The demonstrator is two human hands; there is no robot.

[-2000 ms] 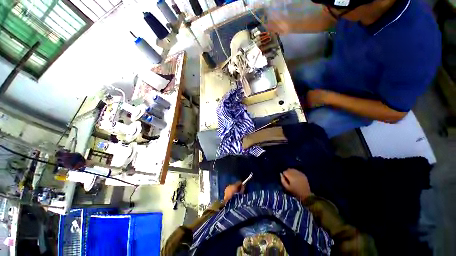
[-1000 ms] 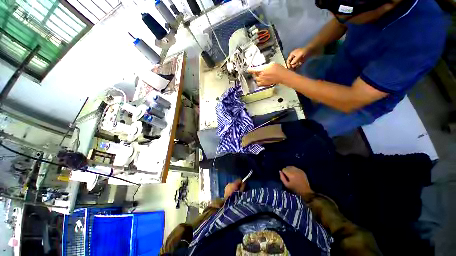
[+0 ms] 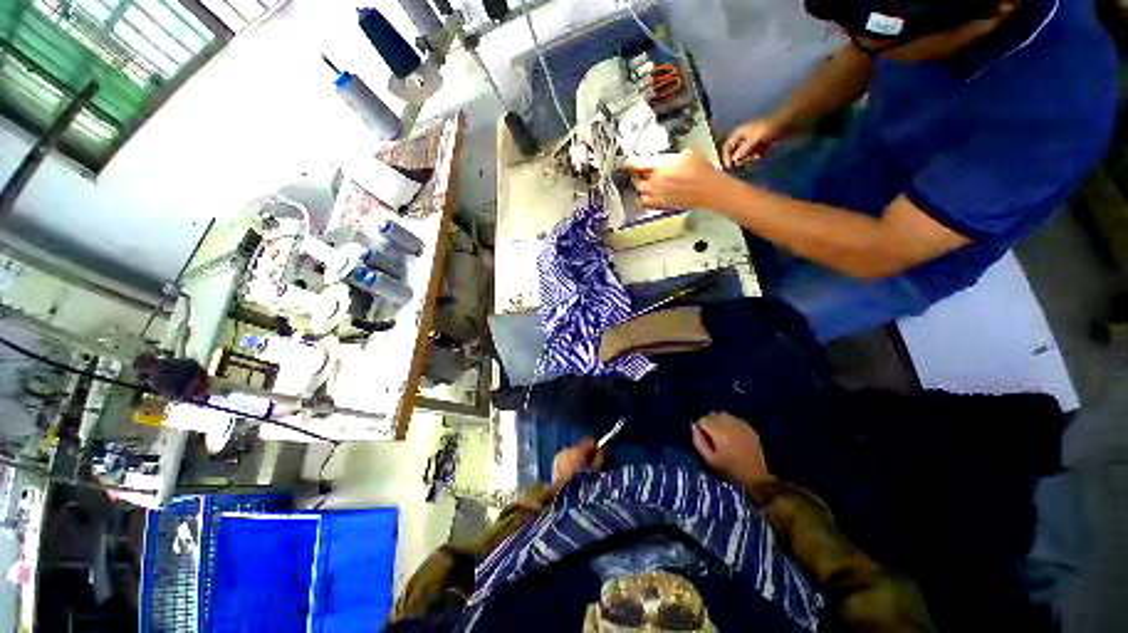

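Dark denim pieces (image 3: 792,408) lie in a heap over my lap and the near table edge. My left hand (image 3: 576,461) is at the denim's left part, closed around a small pale metallic tool (image 3: 611,433), perhaps snips, whose tip points up and right. My right hand (image 3: 730,445) rests on the denim with its fingers curled; whether it grips the cloth cannot be told. A brown patch (image 3: 656,331) lies at the table edge beyond the denim. A blue-violet and white striped cloth (image 3: 579,291) hangs from the off-white overlock machine (image 3: 606,111).
A person in a blue polo shirt (image 3: 1008,136) sits at the right, one hand at the machine. Orange-handled scissors (image 3: 666,82) lie beside the machine head. A side table (image 3: 371,402) with another machine and thread cones stands left. Blue crates (image 3: 353,569) are on the floor.
Over the two seconds, the other person's near hand has come up from beside the table to the machine, and the far hand has drawn back from it. My hands have barely moved.
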